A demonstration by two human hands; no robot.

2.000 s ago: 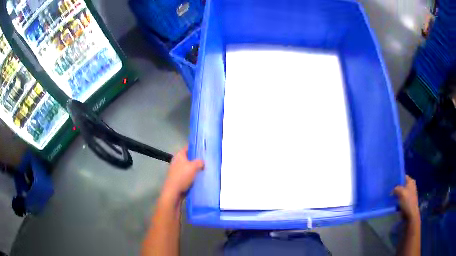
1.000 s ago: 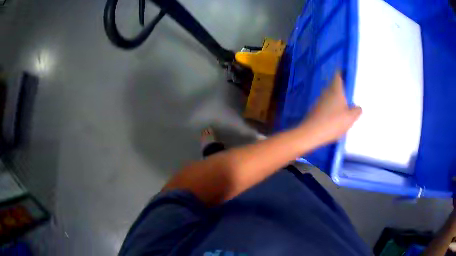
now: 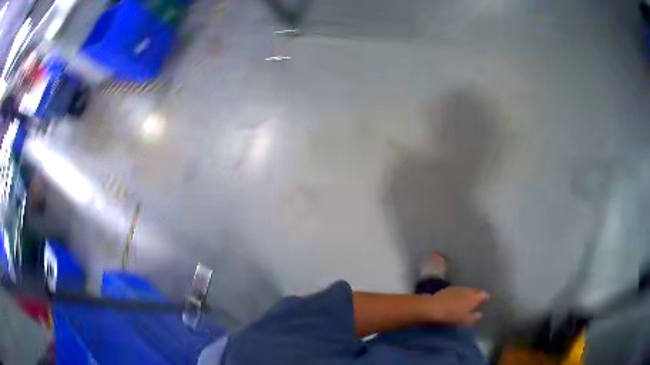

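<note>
The view is strongly blurred. My left hand (image 3: 460, 306) is at the lower right of centre, in front of my body. It looks empty, with its fingers loosely extended. My right hand is out of the picture. Yellow parts (image 3: 531, 356), which look like the pallet truck, show at the bottom edge to the right of my left hand, mostly cut off. The tote with the white sheet is not in view.
Blue totes or blue boxes (image 3: 135, 324) stand at the lower left, crossed by a dark bar. A blue tote (image 3: 135, 43) is at the upper left, near yellow-black floor tape (image 3: 132, 88). Grey floor (image 3: 321, 142) with my shadow fills the middle.
The view has swung left, away from the tote and truck handle. My left hand has let go of the tote rim and is now low before my body. My right hand has left the picture.
</note>
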